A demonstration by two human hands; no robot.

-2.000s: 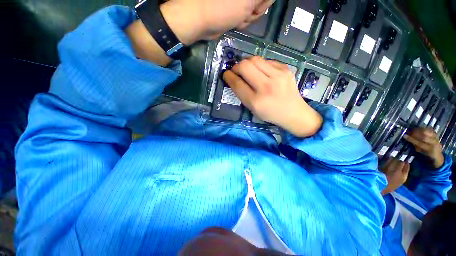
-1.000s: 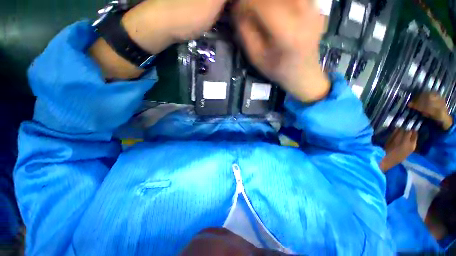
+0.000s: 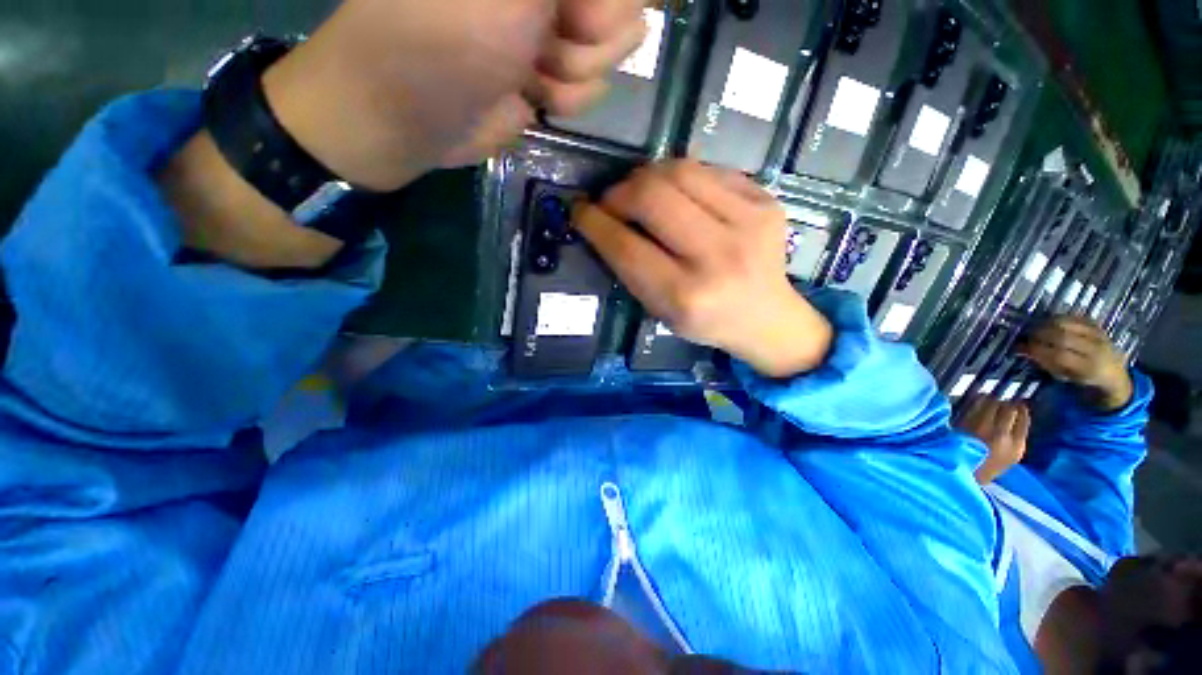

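A dark grey phone back cover lies in the near left pocket of the clear blister tray. It has a white label and black camera lenses at its upper corner. My right hand rests over the tray, thumb and fingertips at the right side of these lenses; whether it pinches a small part cannot be told. My left hand, with a black-strapped watch on its wrist, is raised at the upper left with fingers curled, blurred. Its fingertips and anything in them cannot be made out.
More covers stand in two rows; a far-row cover is above my right hand. A worn rail edges the green bench. At right, a neighbouring person's hand is over stacked ridged trays. My blue smock fills the lower view.
Both hands were close together at the top a second ago. My right hand has come back down to the lenses of the near left cover; my left hand has moved away leftward.
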